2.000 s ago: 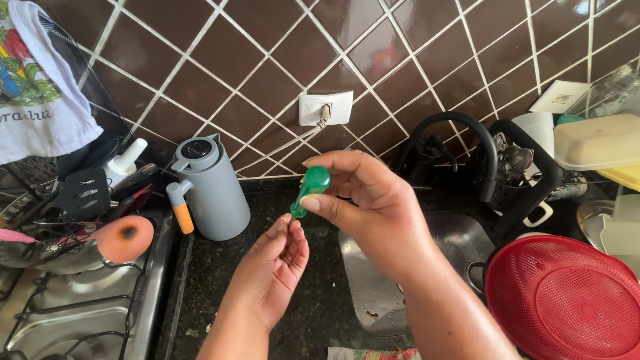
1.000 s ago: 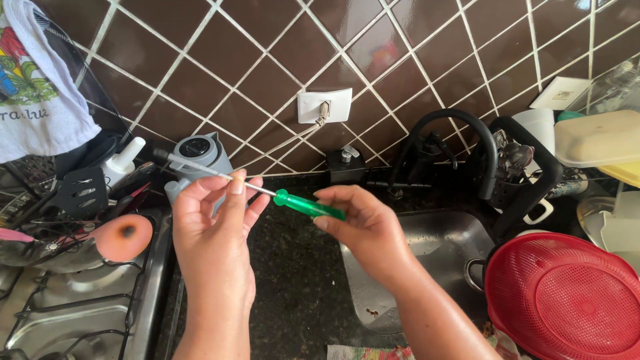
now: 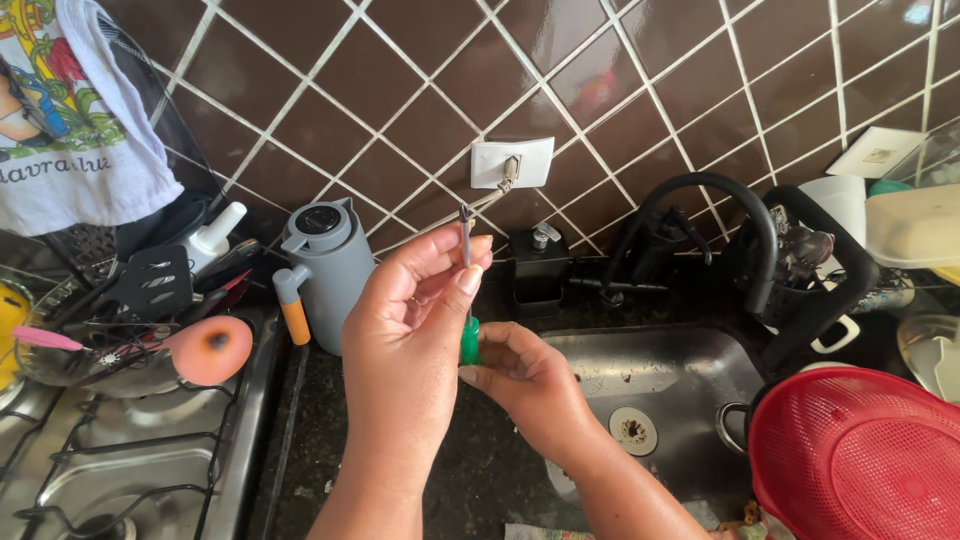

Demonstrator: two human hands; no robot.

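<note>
A screwdriver with a green handle stands nearly upright, its dark cross-shaped tip pointing up. My left hand pinches the metal shaft between thumb and fingers, just below the tip. Lower down and to the right, my right hand grips the green handle, whose lower end is partly hidden by the fingers. Behind the tip is a white wall outlet with a plug in it.
A grey thermos jug stands left of my hands, beside the gas stove. On the right are a steel sink, a black faucet and a red plastic colander. A black soap dispenser stands by the wall.
The screwdriver has turned from lying slantwise, tip to the left, to nearly upright with its tip up. My right hand has moved down with the handle. Both hands still hold it.
</note>
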